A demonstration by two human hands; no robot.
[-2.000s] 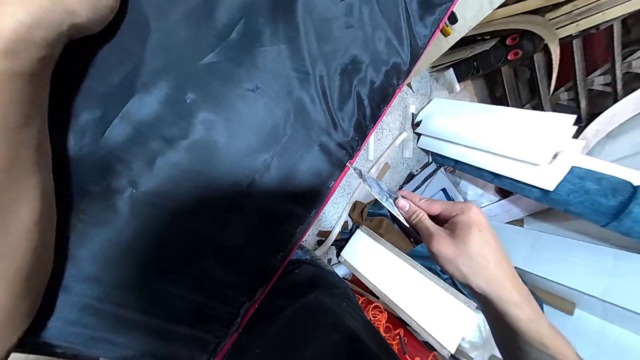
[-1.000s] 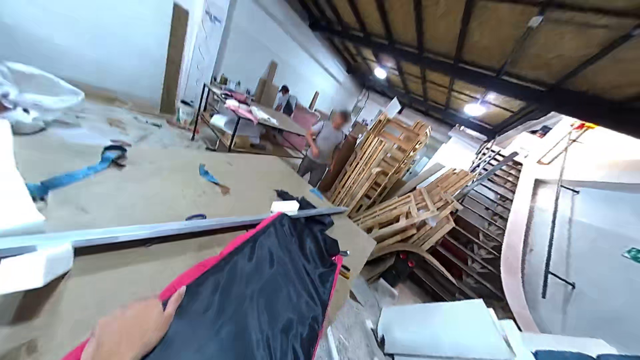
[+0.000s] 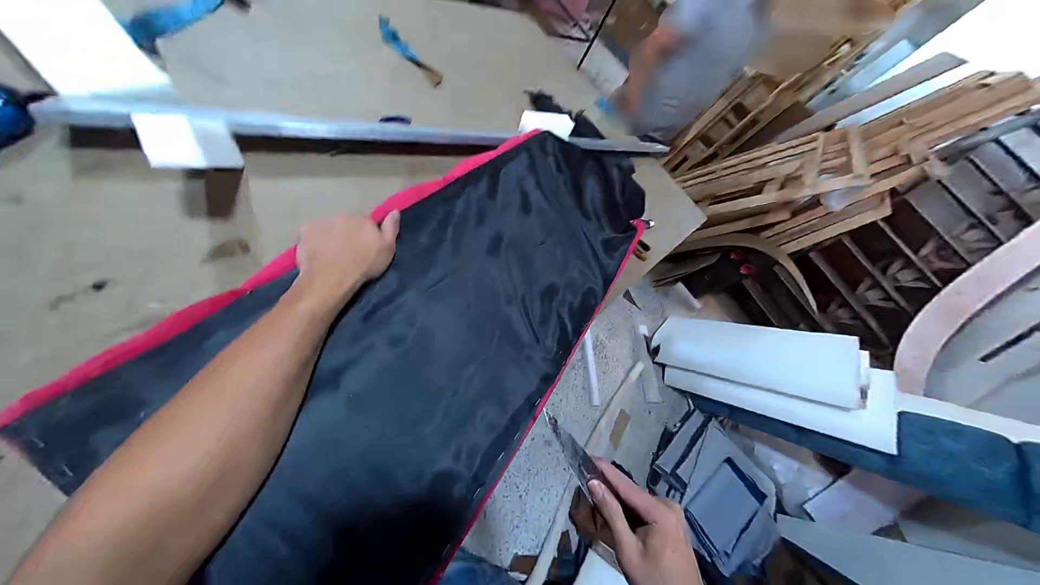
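Note:
A panel covered in black fabric [image 3: 439, 349] with red edging [image 3: 195, 306] lies slantwise across the middle of the view. My left hand [image 3: 345, 253] grips its upper left edge, thumb on the black fabric and fingers over the red side; the forearm crosses the panel. Off the panel's right edge, my right hand [image 3: 642, 520] holds a flat, narrow metal blade tool [image 3: 575, 455], its tip close to the red piping. The exact kind of tool cannot be told. Bunched black fabric [image 3: 605, 175] hangs at the panel's far end.
A worktable [image 3: 309, 65] bears a long metal bar [image 3: 349, 128] and a blue-handled brush [image 3: 398, 45]. A person [image 3: 699, 61] stands beyond it, blurred. Wooden frames [image 3: 812, 179] are stacked at right. White boards [image 3: 756, 357] rest on blue upholstery [image 3: 959, 459] over the cluttered floor.
The view has swung up and partly back down. My right hand, out of view one second ago, shows again with the blade. My left hand remains on the red edge.

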